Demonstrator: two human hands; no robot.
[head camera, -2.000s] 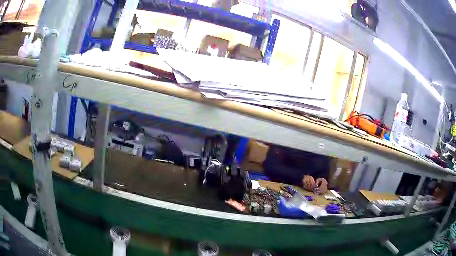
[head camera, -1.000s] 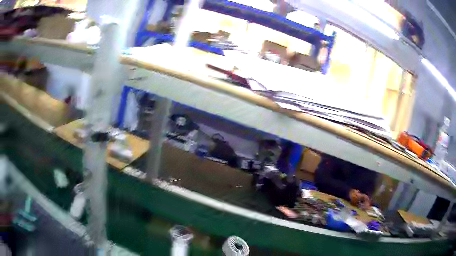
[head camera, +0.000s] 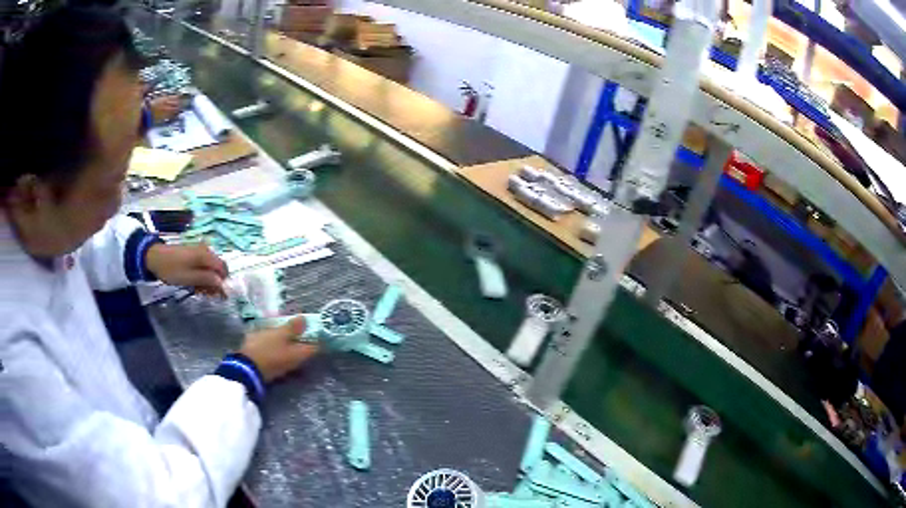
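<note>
Neither of my hands is in view. A mint fan unit with a round spoked head (head camera: 444, 490) lies nearest me, cut off by the bottom edge. Beside it is a heap of mint handle covers (head camera: 561, 476). One single mint handle cover (head camera: 359, 435) lies apart on the grey bench (head camera: 308, 417). A neighbouring worker on the left holds a mint fan housing (head camera: 344, 317) by its handle, with more mint covers (head camera: 387, 316) beside its head.
White fans (head camera: 531, 329) lie spaced on the green conveyor belt (head camera: 427, 238). A pale metal post (head camera: 626, 213) rises at the belt's near edge. White cylindrical parts (head camera: 541, 190) sit on cardboard across the belt. The worker's sleeve (head camera: 214, 427) reaches over the bench at left.
The view has swung left and down. The neighbouring worker and the bench with mint parts have come into view; the shelf and post have shifted right.
</note>
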